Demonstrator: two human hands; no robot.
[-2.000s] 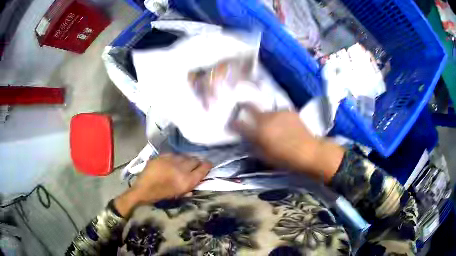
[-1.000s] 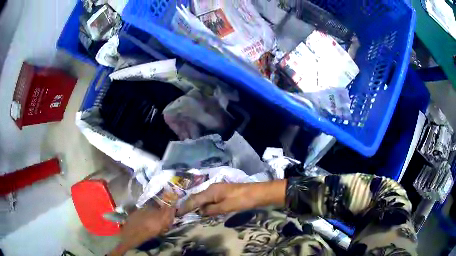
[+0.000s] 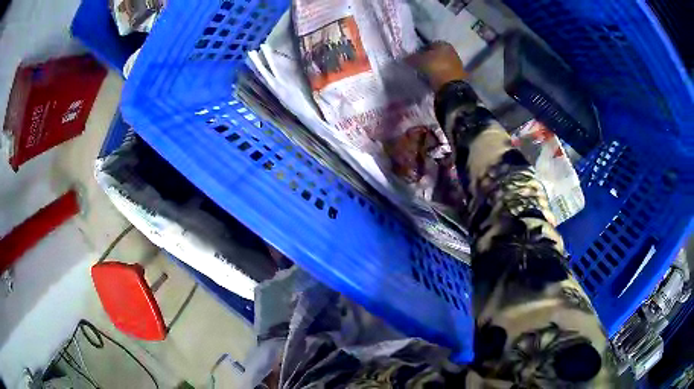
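The blue plastic crate [image 3: 228, 171] fills the middle and right, tilted in view. My right hand [image 3: 436, 64] reaches into it, its wrist and back showing beside a printed newspaper sheet [image 3: 358, 99]; its fingers are hidden, so its grip cannot be told. More folded newspaper [image 3: 312, 140] lies along the near wall. A dark slotted box-like thing [image 3: 549, 91] sits at the far right inside. Crumpled newspaper [image 3: 304, 311] lies by my lap at the bottom. My left hand is not clearly visible.
A newspaper-lined crate [image 3: 183, 235] with dark contents stands to the left, partly under the blue crate. A red stool [image 3: 128, 300], a red carton [image 3: 55, 110], a red bar [image 3: 38, 228] and cables [image 3: 84, 349] are on the left. Silvery packed pieces [image 3: 647, 334] lie at lower right.
My right hand has moved from the paper at my lap up into the blue crate. My left hand has dropped out of clear view. The white stack in the crate no longer shows as before.
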